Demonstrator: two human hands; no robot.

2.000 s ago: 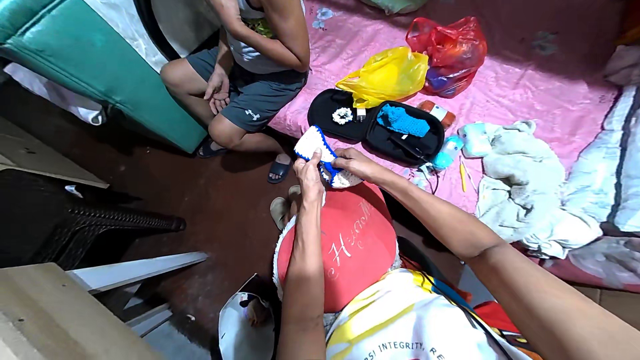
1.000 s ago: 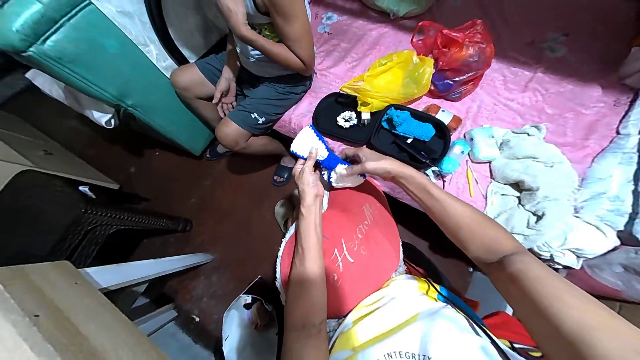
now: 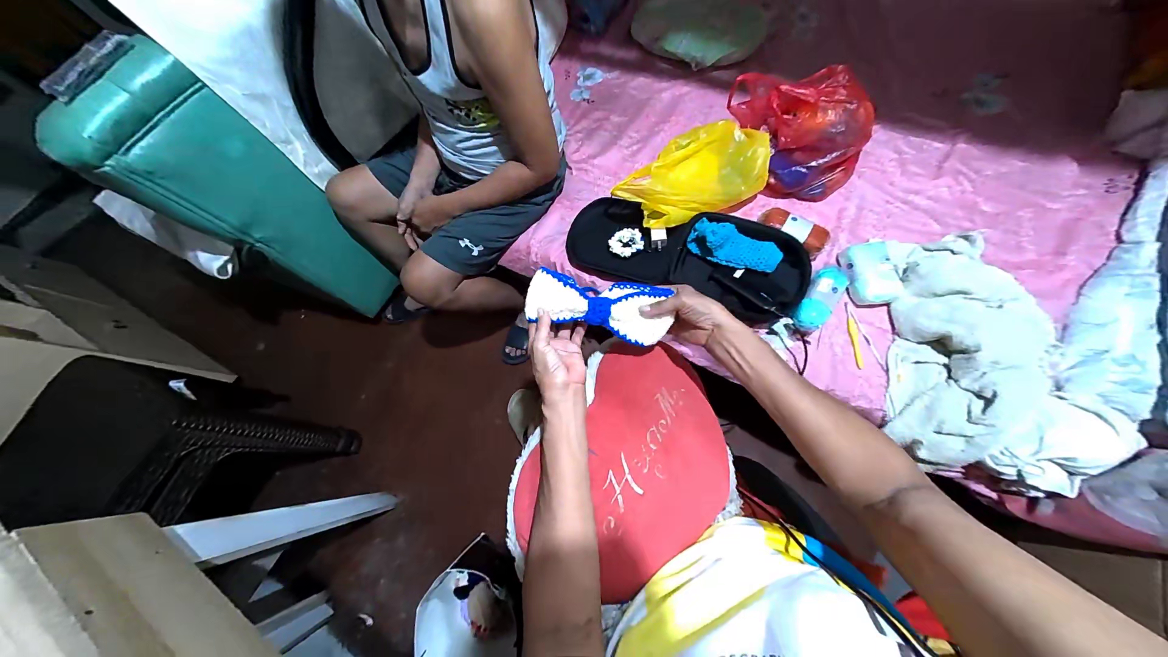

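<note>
A white crocheted bow with blue edging and a blue middle band [image 3: 599, 310] is spread between my hands. My left hand [image 3: 557, 351] grips its left loop from below, thumb on the front. On the right loop, my right hand [image 3: 689, 315] pinches the outer end. Beneath the bow, a red cushion with white writing [image 3: 630, 456] rests on my lap. Just beyond my hands lies an open black zip case [image 3: 589, 242], holding a small white crocheted ring [image 3: 626, 242] and a blue crocheted piece [image 3: 735, 246].
On the pink bed sheet [image 3: 985, 173] are yellow [image 3: 703, 173] and red plastic bags [image 3: 808, 128], orange yarn [image 3: 796, 230], light blue yarn [image 3: 824, 297], a yellow crochet hook [image 3: 855, 339] and a whitish cloth [image 3: 976, 365]. A person [image 3: 493, 119] sits at the upper left; a black stool [image 3: 119, 429] stands left.
The bow, tilted and partly covered by my hands before, is now stretched out almost level with both loops showing. The seated person's raised hand has come down to the lap.
</note>
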